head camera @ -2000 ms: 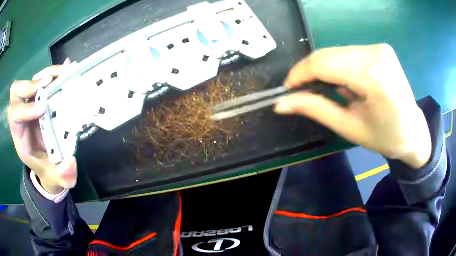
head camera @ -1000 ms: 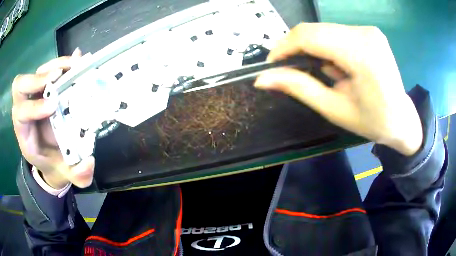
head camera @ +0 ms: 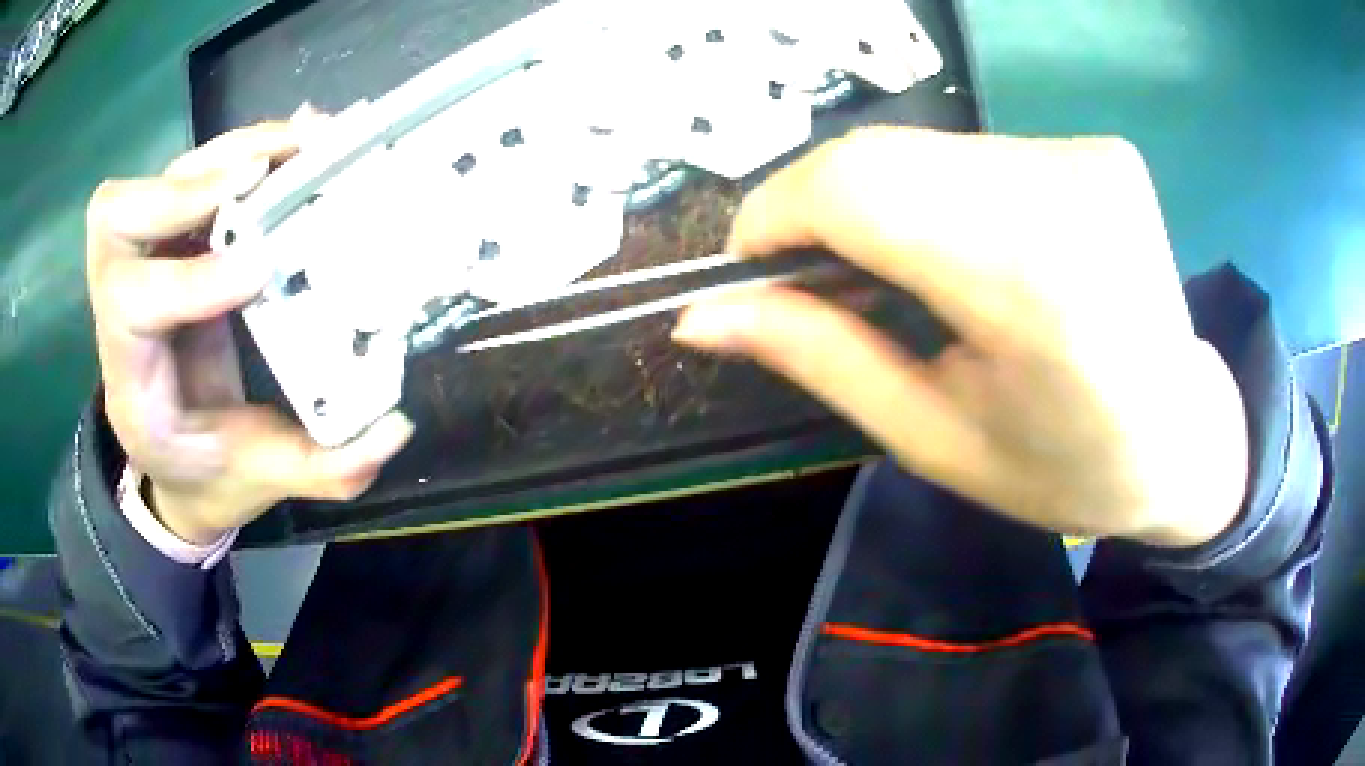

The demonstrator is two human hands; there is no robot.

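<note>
A white three-unit housing assembly slants over the tray, its zigzag edge towards me. My left hand grips its left end, fingers behind the edge and thumb at the lower corner. My right hand holds silver tweezers between thumb and fingers. The two tweezer legs are apart, and their tips point left at the leftmost notch with dark and shiny contact teeth. Whether the tips touch the teeth is not clear. Thin brown copper wire offcuts lie tangled beneath the tweezers, partly hidden by them and the assembly.
A black tray with a low rim lies under the assembly on a green bench top. The bench's pale-yellow front edge runs just before my dark jacket. A partly cut-off pale item is at the upper left.
The assembly and my left hand have shifted right. The tweezers moved from over the wire pile to the middle notch, then left to the leftmost notch.
</note>
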